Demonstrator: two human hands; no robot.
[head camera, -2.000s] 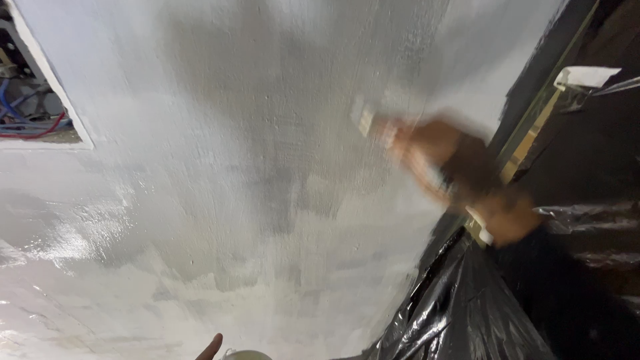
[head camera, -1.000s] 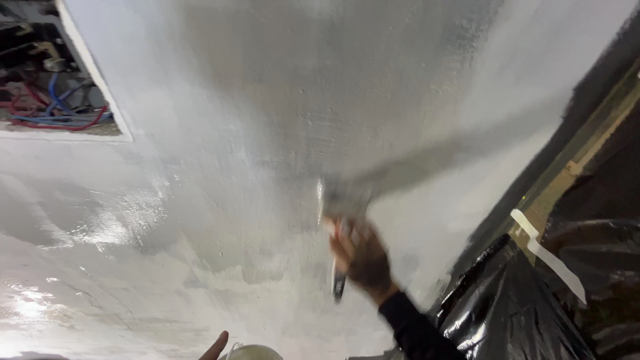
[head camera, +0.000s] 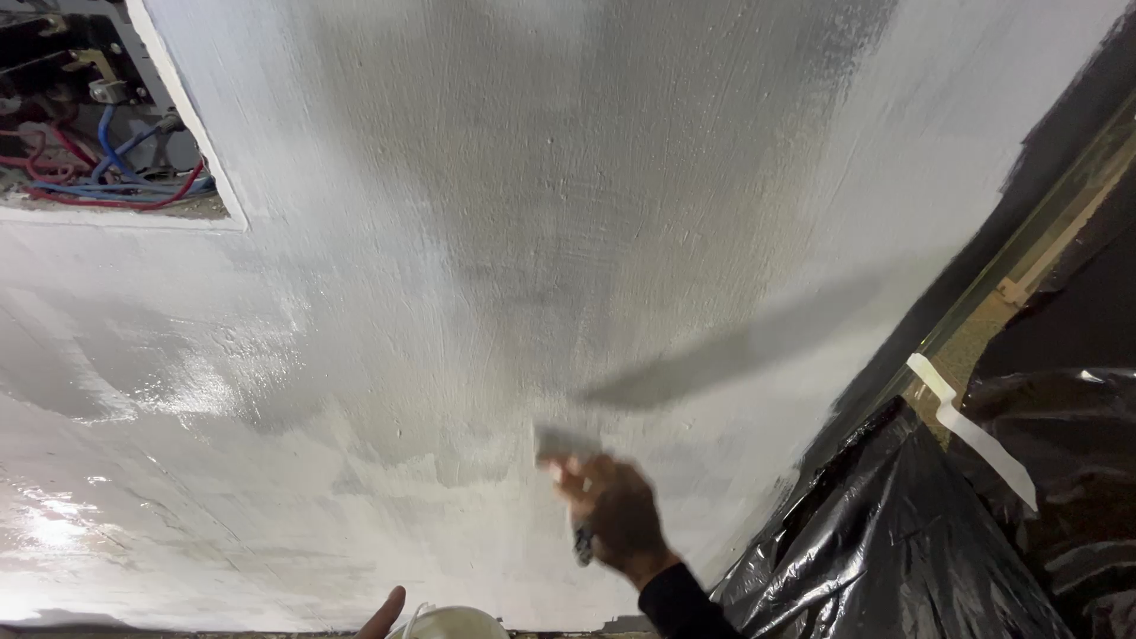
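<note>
My right hand (head camera: 617, 510), in a dark sleeve, grips a paintbrush (head camera: 566, 439) whose blurred bristles are at the wet grey-white wall (head camera: 532, 266), in its lower middle. The brush's dark handle end shows below the fingers. Of my left hand (head camera: 386, 612), only a finger or thumb shows at the bottom edge, beside the rim of a pale bucket (head camera: 453, 623) with a thin wire handle. The rest of that hand is out of frame, so its hold on the bucket cannot be made out.
An open electrical box (head camera: 106, 115) with red and blue wires is set in the wall at upper left. Black plastic sheeting (head camera: 879, 532) covers the lower right, with a loose strip of white tape (head camera: 976, 435) hanging at its top. A dark band edges the wall there.
My right hand with the brush has moved from the right side near the plastic to the wall's middle, then lower down. The finger by the bucket stays at the bottom edge.
</note>
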